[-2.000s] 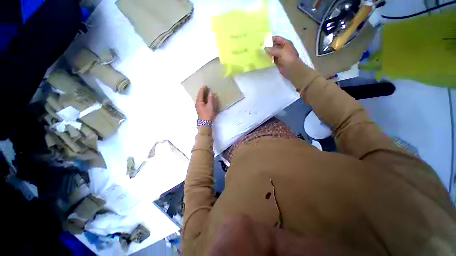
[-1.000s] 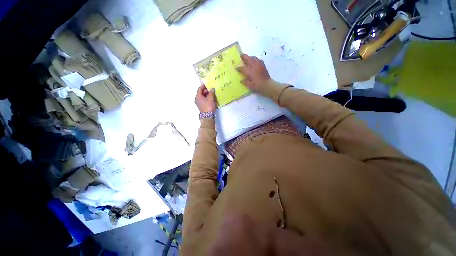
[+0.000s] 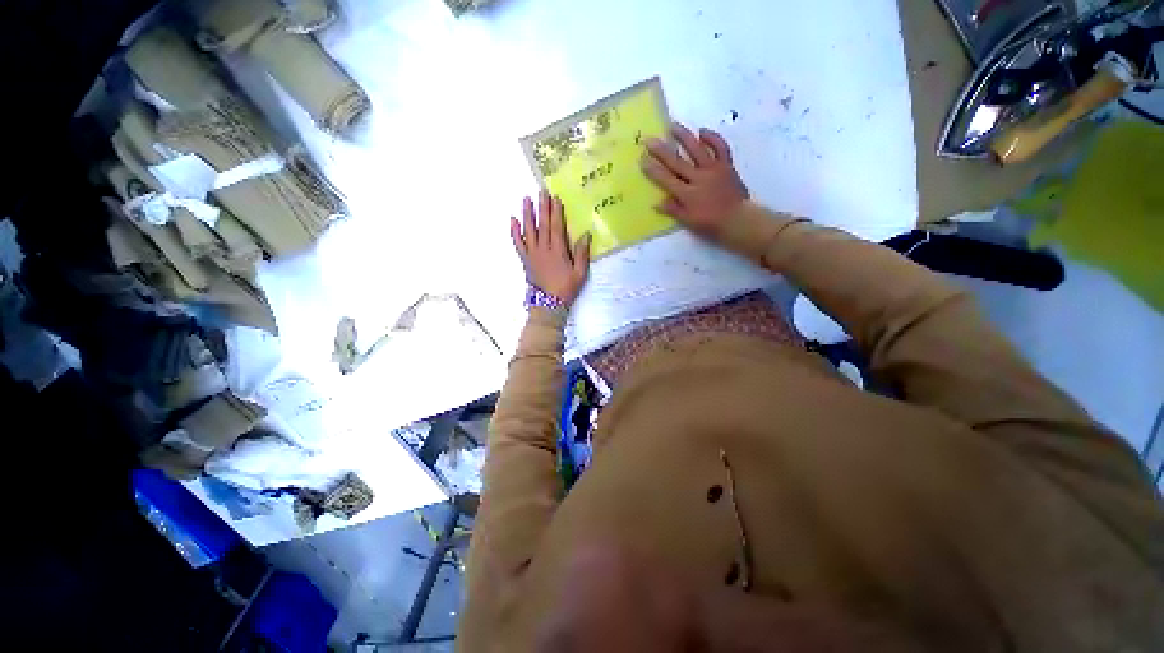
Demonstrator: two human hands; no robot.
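The yellow pressing template [image 3: 600, 185], with dark handwriting and a speckled upper left edge, lies flat on a khaki pocket piece [image 3: 595, 114] on the white table. Only a thin khaki border of the piece shows around it. My left hand [image 3: 554, 253] lies with fingers spread on the template's lower left edge. My right hand [image 3: 696, 183] lies with fingers apart on its right part. Both hands rest flat and grip nothing.
Khaki bundles [image 3: 243, 166] with white strips pile on the left of the white table [image 3: 817, 128]. A light fabric tie [image 3: 402, 319] lies nearer. The steam iron [image 3: 1021, 109] stands at the upper right. A yellow blurred sheet [image 3: 1123, 211] shows at the right edge.
The template was held in my right hand above the table; now it lies on the khaki piece. Over the last second both hands have flattened and spread on it. The view has shifted.
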